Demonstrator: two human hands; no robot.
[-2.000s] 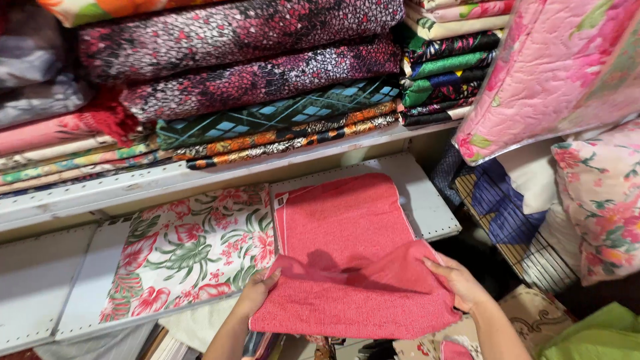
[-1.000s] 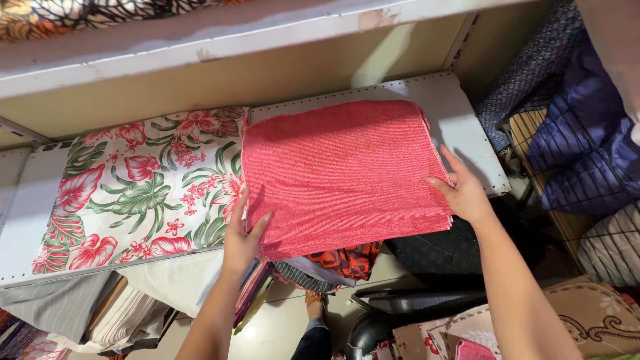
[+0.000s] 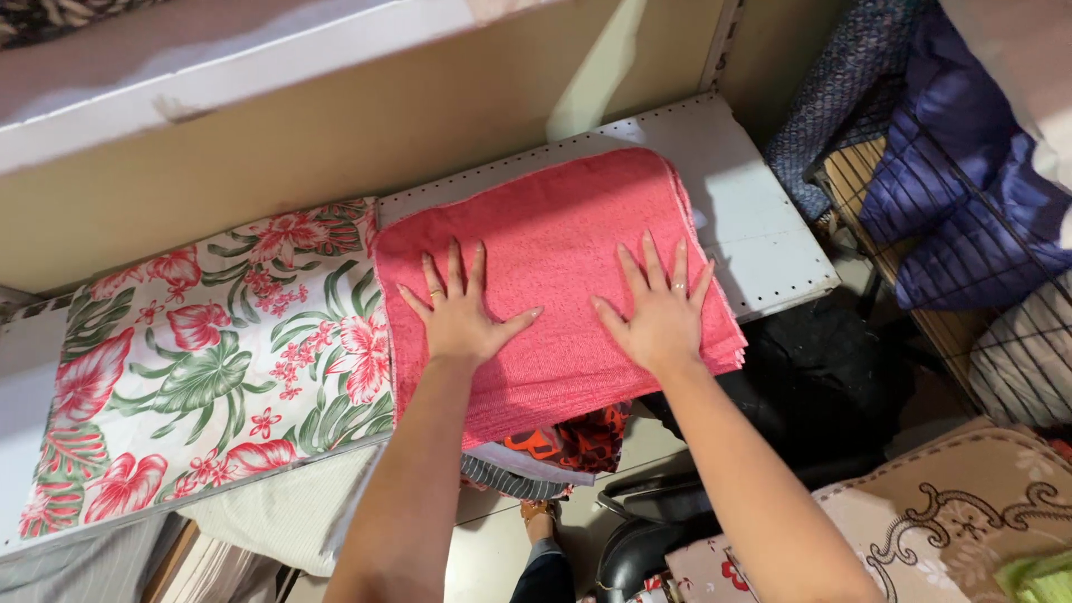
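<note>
A stack of folded pink cloths lies on the white metal shelf, its front edge jutting over the shelf's front. My left hand rests palm down on the left part of the top cloth, fingers spread. On the right part my right hand is laid flat as well, fingers apart. Neither hand grips anything. Against the left side of the pink stack lies a folded white fabric with pink flowers and green leaves.
An upper shelf edge runs above. At right stands a black wire rack with blue fabric. Below are striped and cream cloths, a black chair and an embroidered beige fabric.
The top pink cloth, held up by its near edge two seconds ago, now lies flat on the stack. Both hands have moved from its edges onto its top. The view has tilted down.
</note>
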